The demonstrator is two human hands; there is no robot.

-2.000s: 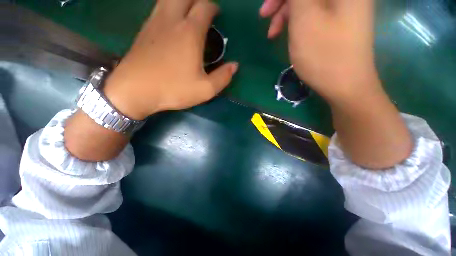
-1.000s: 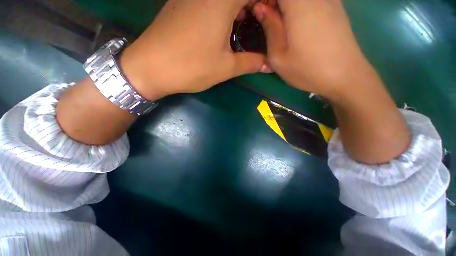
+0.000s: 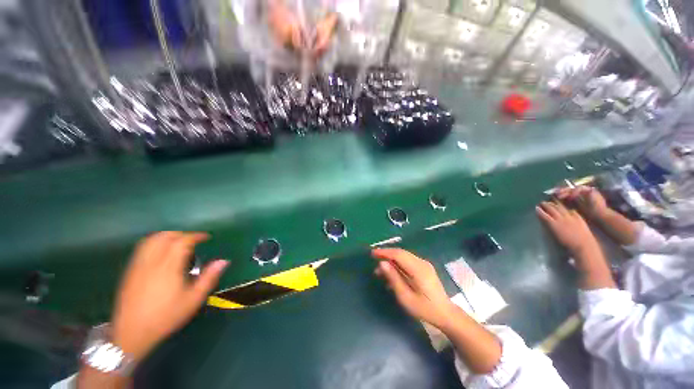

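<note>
Several round black-faced watch heads with silver rims lie spaced along the green belt, one [image 3: 267, 251] just right of my left hand and another [image 3: 335, 229] further right. My left hand [image 3: 163, 283] is over the belt edge, thumb and fingers apart around a partly hidden watch head [image 3: 195, 266]; contact is unclear. My right hand [image 3: 415, 287] is low over the bench with bent fingers beside a thin pale strip [image 3: 386, 241]. Whether it holds anything cannot be told.
A yellow-black marker [image 3: 264, 289] lies at the belt edge between my hands. A pale card [image 3: 479, 292] and dark block [image 3: 482, 245] are right. Black trays [image 3: 411, 125] of shiny parts stand beyond the belt. Another person's hands [image 3: 569, 220] work at right; a person sits opposite.
The view has lifted and widened along the line. My hands, together around a watch head one second ago, are now far apart, the right one over the bench to the right.
</note>
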